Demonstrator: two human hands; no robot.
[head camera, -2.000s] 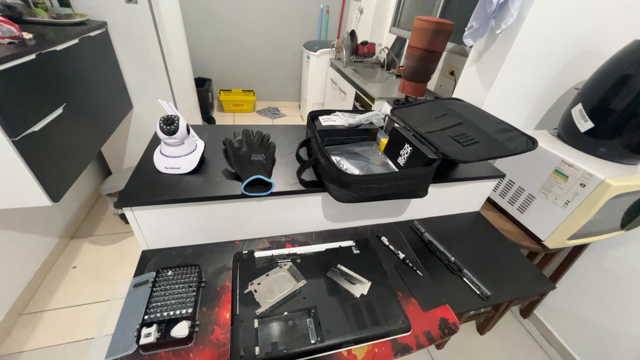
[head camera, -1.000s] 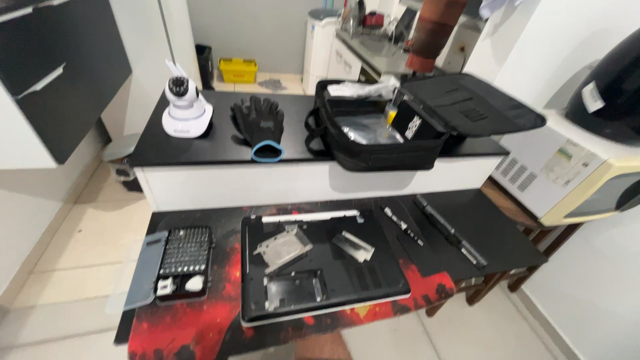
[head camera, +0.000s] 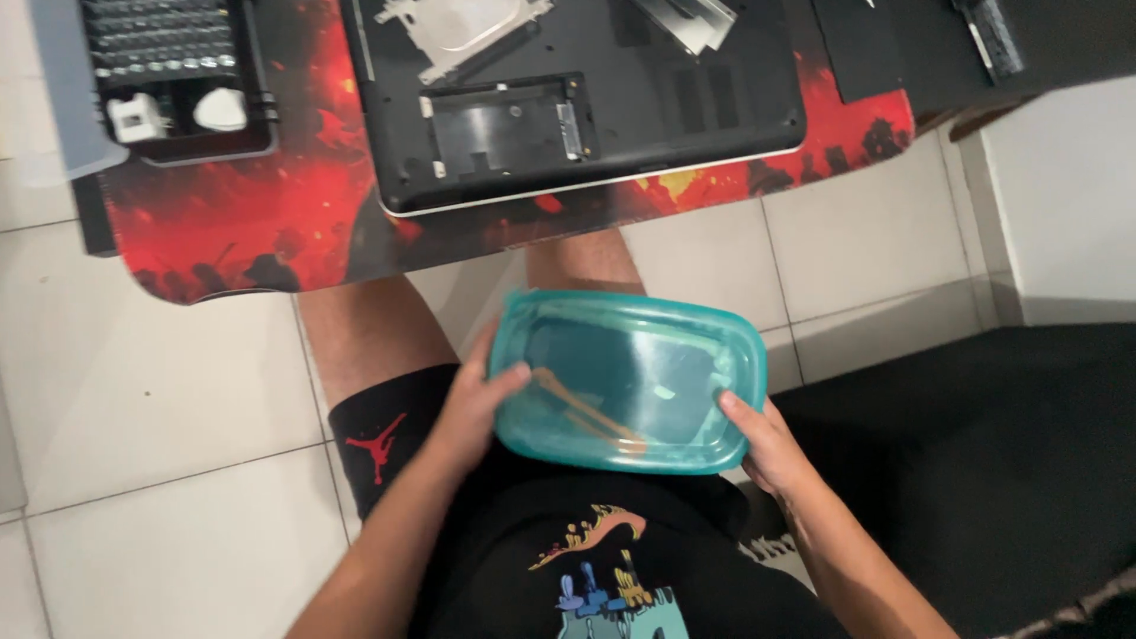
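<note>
A teal translucent plastic container with a lid (head camera: 630, 382) is held above my lap, below the table's near edge. My left hand (head camera: 484, 390) grips its left end, thumb on top; my right hand (head camera: 759, 435) grips the right end the same way. An orange-brown elongated thing shows through the lid; what it is I cannot tell. On the table lies an upside-down black laptop (head camera: 639, 106) with an open rectangular bay (head camera: 506, 129). A metal drive bracket (head camera: 470, 27) and a bent metal plate (head camera: 688, 22) rest on its underside.
A red and black desk mat (head camera: 231, 231) lies under the laptop. At the left is an open bit case (head camera: 177, 80) with several bits and white pieces. A dark slim part (head camera: 990, 40) lies at the upper right. Black upholstery (head camera: 958, 444) is beside my right arm.
The view has tilted down sharply to my lap. Both hands and the teal container now show; neither earlier frame shows them. The laptop, metal pieces and bit case appear to lie as before.
</note>
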